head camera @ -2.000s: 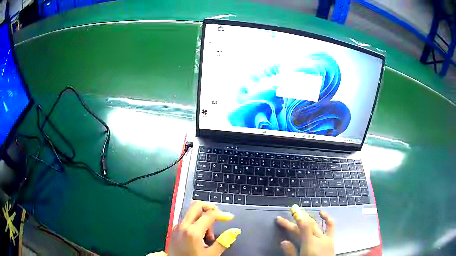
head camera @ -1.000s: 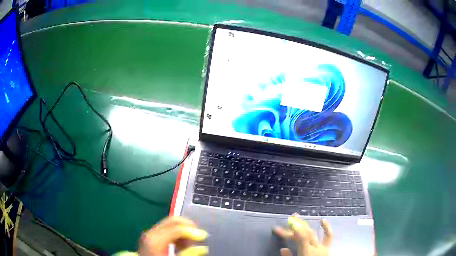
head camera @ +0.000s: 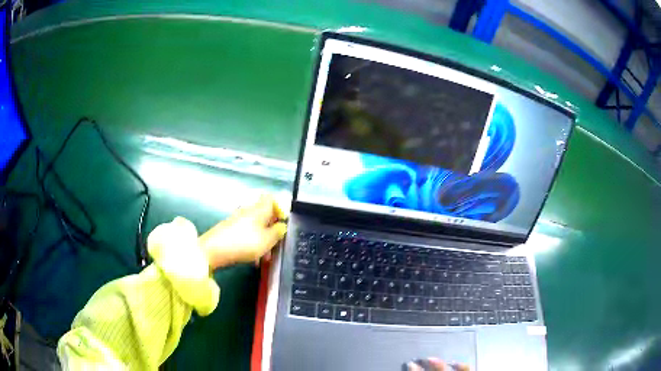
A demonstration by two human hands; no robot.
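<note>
The grey laptop [head camera: 507, 348] stands open on a red-edged tray [head camera: 259, 326]. Its screen [head camera: 536, 174] shows a blue swirl desktop with a dark window at the upper left. My left hand [head camera: 250, 230], with yellow finger covers and a yellow sleeve, is at the laptop's left side near the hinge. Its fingertips are together at the side port where the cable end was seen; the plug is hidden. My right hand [head camera: 435, 364] is mostly cut off by the bottom edge, with only fingertips showing over the touchpad [head camera: 406, 348].
Black cords [head camera: 145, 196] lie looped on the green bench [head camera: 181, 80] left of the laptop. A blue monitor [head camera: 9, 116] is cut off at the left edge. Yellow strips [head camera: 6, 337] hang at the lower left. Blue shelving [head camera: 536, 22] stands behind the bench.
My left hand has moved from the palm rest up to the laptop's left side. My right hand sits lower in the picture. A dark window has replaced the small white one on the screen.
</note>
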